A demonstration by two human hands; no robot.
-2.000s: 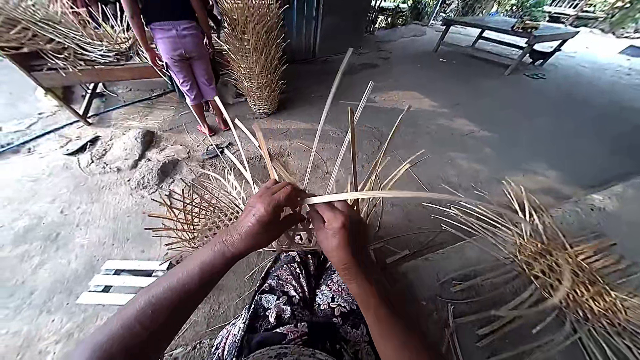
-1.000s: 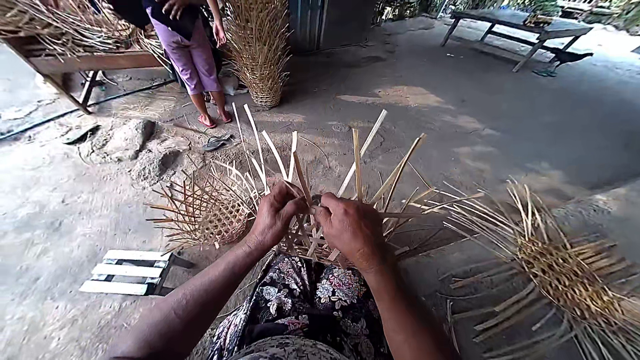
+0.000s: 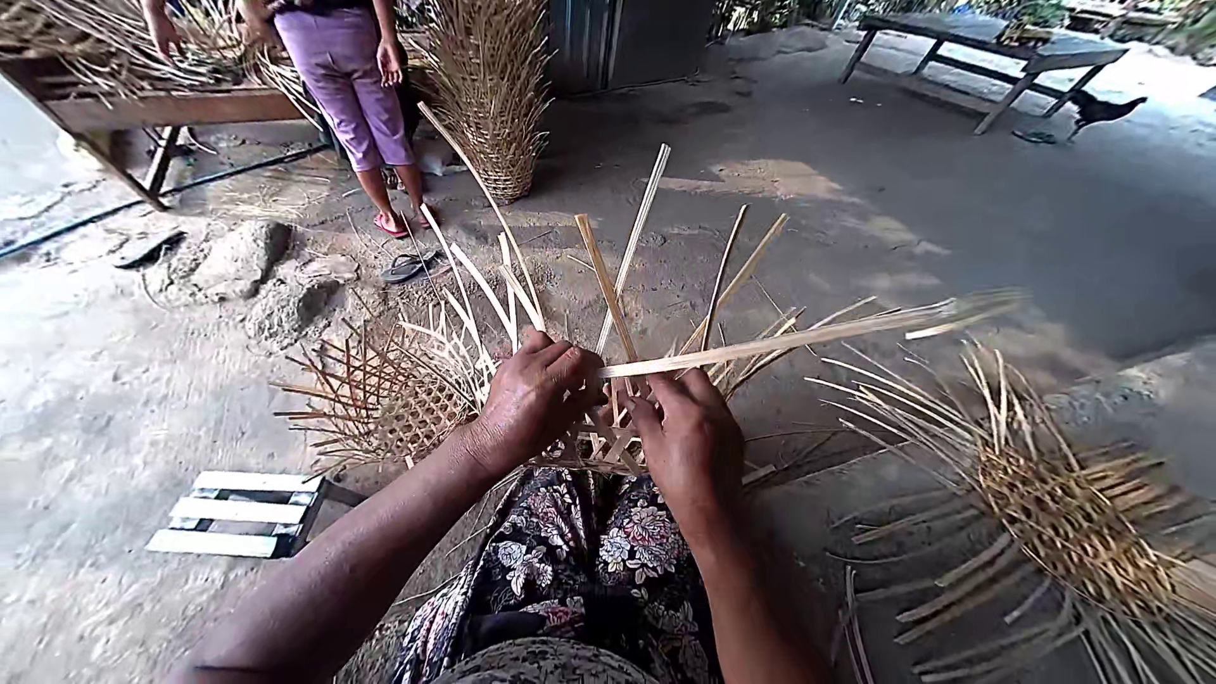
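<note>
Above my lap stands a partly woven bamboo basket (image 3: 608, 445) with open gaps in its weave and long loose strips fanning upward. My left hand (image 3: 540, 391) is closed on its upper edge, fingers pinching the strips there. A pale flat bamboo strip (image 3: 760, 350) runs from beside that hand over the top of my right hand and out to the right, its far end blurred. My right hand (image 3: 686, 418) grips the strips at the basket's right edge with thumb and fingers. The fingertips of both hands are partly hidden among the strips.
Woven pieces with loose ends lie at the left (image 3: 408, 404) and right (image 3: 1064, 522). A small slatted stool (image 3: 237, 513) is at lower left. Further off are a person in purple trousers (image 3: 342, 81), a tall stack of baskets (image 3: 489, 104), a sandal (image 3: 410, 267), rocks and a wooden table (image 3: 988, 43).
The long pale strip again reaches out to the right across my right hand, as it did two seconds ago. Several upright strips stand at different angles than before.
</note>
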